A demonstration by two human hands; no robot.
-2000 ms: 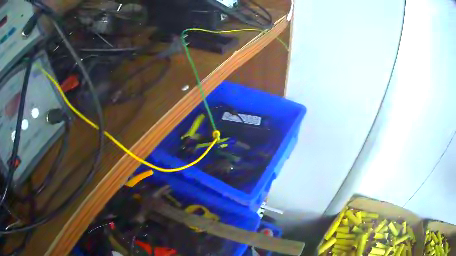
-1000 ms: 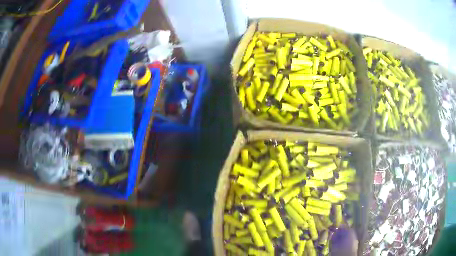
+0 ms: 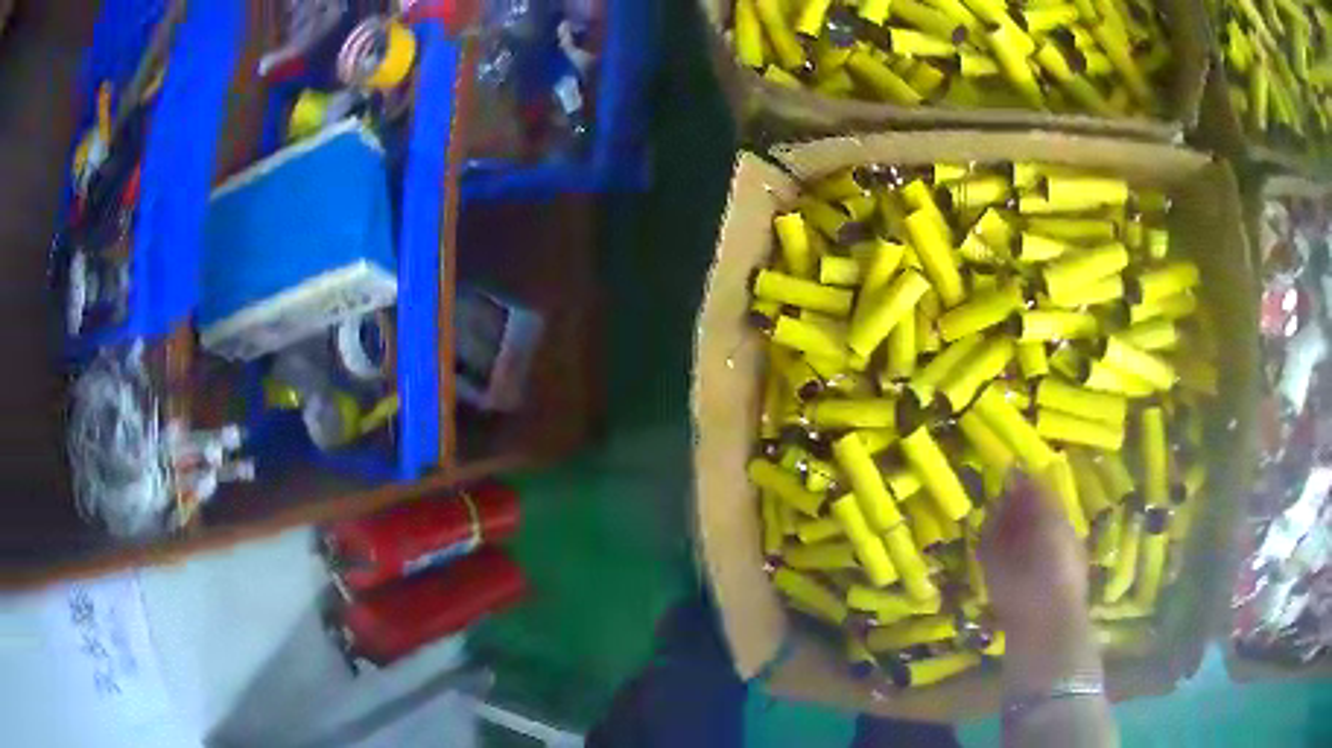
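Note:
A large brown carton (image 3: 719, 439) full of short yellow tubes (image 3: 891, 314) lies in front of me on the right. My right hand (image 3: 1034, 563) reaches over its near side, in the lower right part of the tubes. The hand is blurred and its fingertips are not clear, so I cannot tell if it grips a tube. A thin band shows at the wrist. My left hand is not in view.
A second carton of yellow tubes (image 3: 1008, 59) adjoins behind. Cartons of whitish-red parts (image 3: 1285, 439) stand right. On the left, a wooden shelf holds blue bins (image 3: 424, 263), a light-blue box (image 3: 300, 234) and tape rolls. Two red cylinders (image 3: 431, 577) lie below it.
The view has moved from the shelf bins towards the cartons. My right hand, a blur at the bottom edge before, now reaches further into the near carton.

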